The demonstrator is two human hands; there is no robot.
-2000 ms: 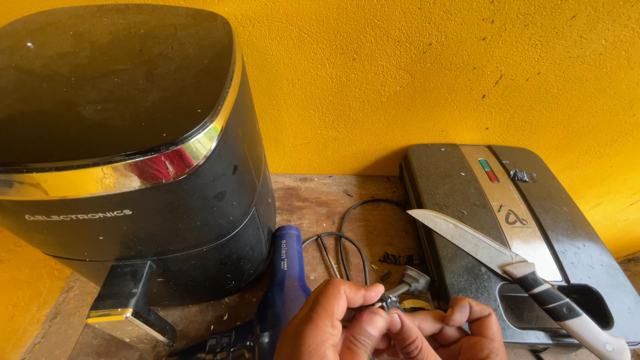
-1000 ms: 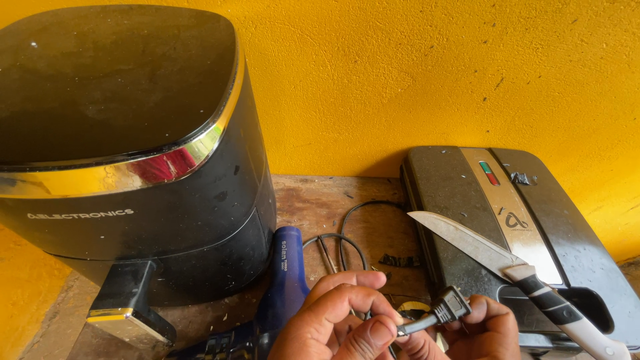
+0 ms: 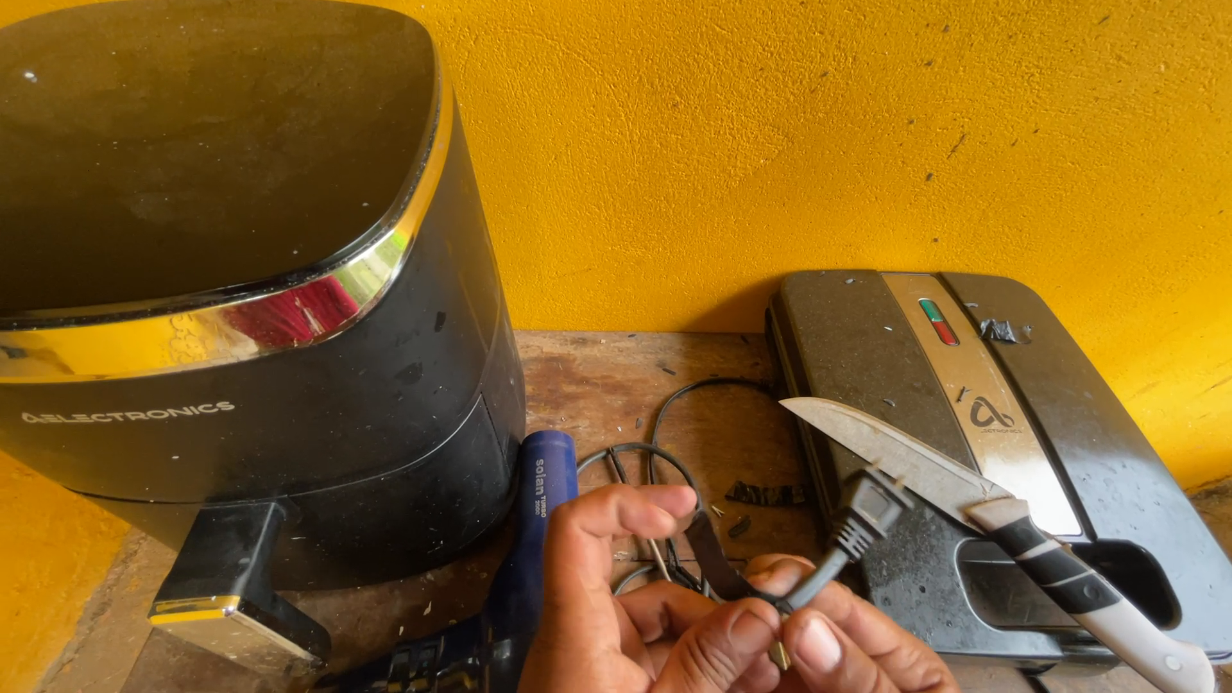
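At the lower middle, my left hand [image 3: 635, 597] and my right hand [image 3: 847, 626] meet around the short cord of a dark power plug [image 3: 874, 510]. Thumbs and fingertips pinch the cord just below the plug, which tilts up to the right. A strip of black tape [image 3: 714, 553] runs from the pinched spot up toward my left index finger. A small brass-coloured piece [image 3: 780, 656] shows between the thumbs. Behind the plug, a knife [image 3: 895, 452] with a black and white handle lies across a black sandwich maker [image 3: 857, 385].
A large black air fryer [image 3: 385, 433] stands at the left, its handle toward me. Beside it is a blue hair dryer [image 3: 547, 481]. Looped black cable [image 3: 664, 409] and black tape scraps [image 3: 765, 494] lie on the wooden surface [image 3: 597, 375], against a yellow wall [image 3: 674, 192].
The plug has turned to point upward between my hands. My left index finger has lifted, and the tape strip now shows stretched beside it.
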